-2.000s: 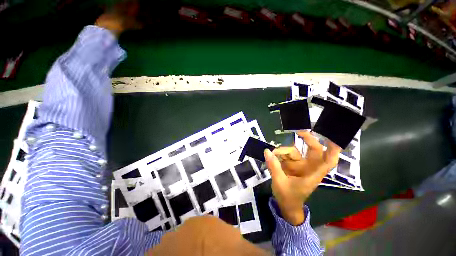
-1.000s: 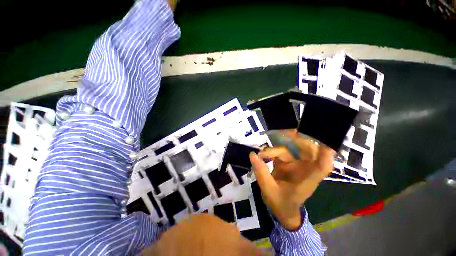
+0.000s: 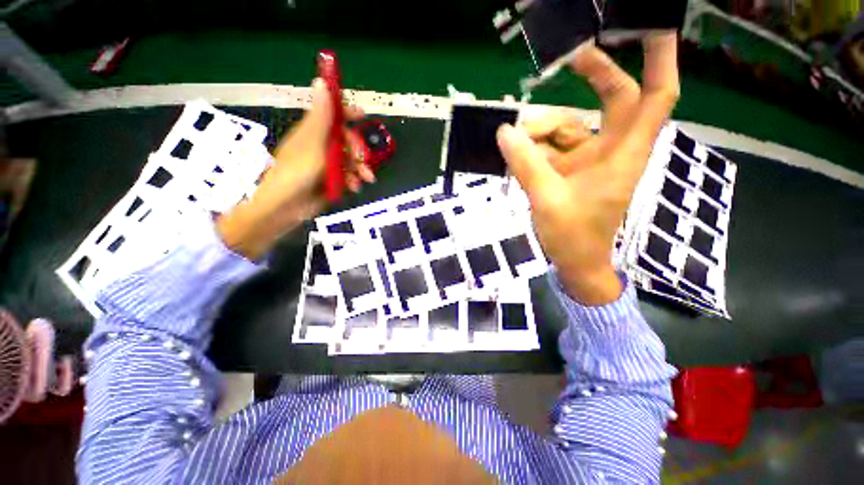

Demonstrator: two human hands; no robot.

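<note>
My left hand (image 3: 301,156) holds a red phone (image 3: 333,128) edge-on, with a round red part showing a dark lens-like spot beside its fingers. My right hand (image 3: 592,156) pinches a black square film (image 3: 478,140) with white tabs between thumb and index finger. Two more dark squares (image 3: 561,33) hang from its raised fingertips at the top edge. Below the hands, filled die-cut sheets (image 3: 455,334) with rows of dark squares overlap.
A white lattice of spent sheets (image 3: 142,223) lies at left. A stack of filled sheets (image 3: 677,213) lies at right. Beyond the pale bench edge (image 3: 407,102) is a green conveyor (image 3: 208,62). A pink fan (image 3: 11,365) and a red stool or bin (image 3: 715,403) stand low at the sides.
My left hand has come back from beyond the top edge and now holds a red phone. My right hand has moved up with its squares. The view has shifted, showing the left sheets and the fan.
</note>
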